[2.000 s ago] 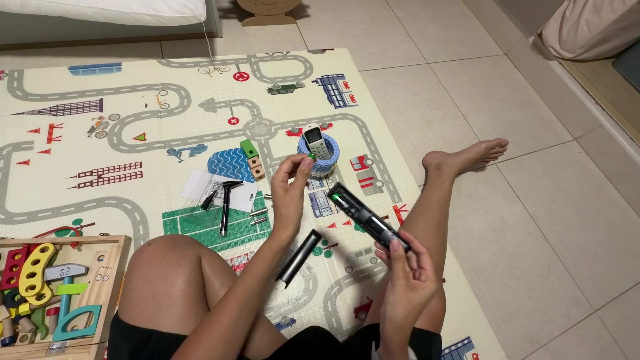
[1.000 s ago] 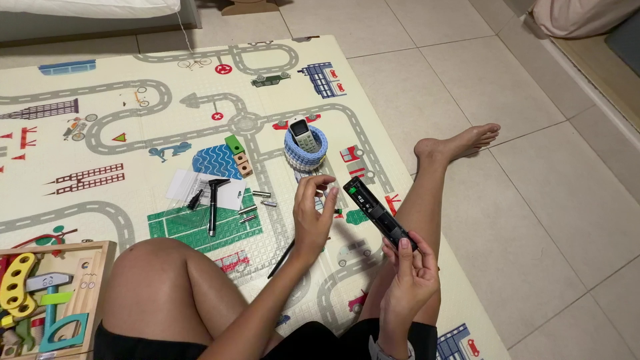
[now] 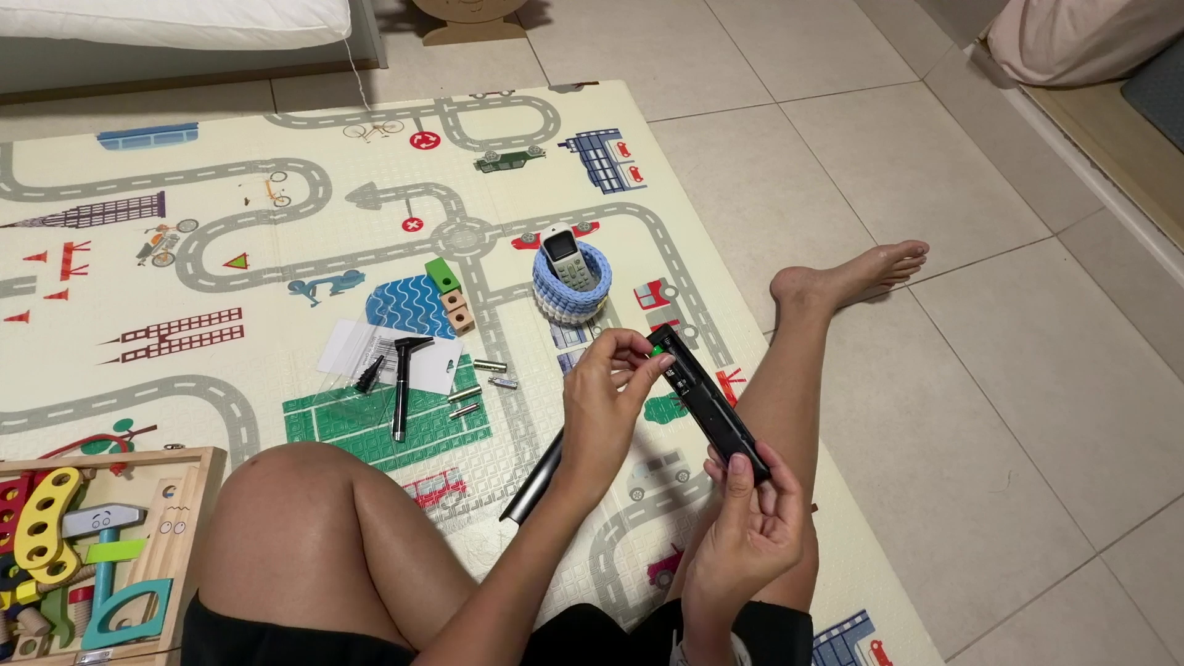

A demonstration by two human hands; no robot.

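My right hand [image 3: 754, 504] grips the lower end of a black remote control [image 3: 708, 402] whose battery compartment faces up. At its upper end, my left hand [image 3: 610, 393] pinches a small green-ended piece [image 3: 657, 351], probably a battery; the fingers hide most of it. A long black cover [image 3: 535, 481] lies on the play mat beneath my left forearm, partly hidden by it. Several small cylindrical batteries [image 3: 464, 394] lie on the mat to the left, beside a black otoscope-like tool [image 3: 401, 388], a black cone tip [image 3: 369, 375] and a white card in clear plastic [image 3: 430, 363].
A blue and white crocheted basket [image 3: 572, 294] holds a white remote control [image 3: 567, 257]. Green and plain wooden blocks [image 3: 453, 301] stand left of it. A wooden tray [image 3: 199, 518] of toy tools is at the lower left. My bare foot [image 3: 846, 277] rests on the floor tiles at right.
My left hand has moved from beside the basket to the upper end of the black remote control, and its fingers now touch it. My right hand keeps its hold.
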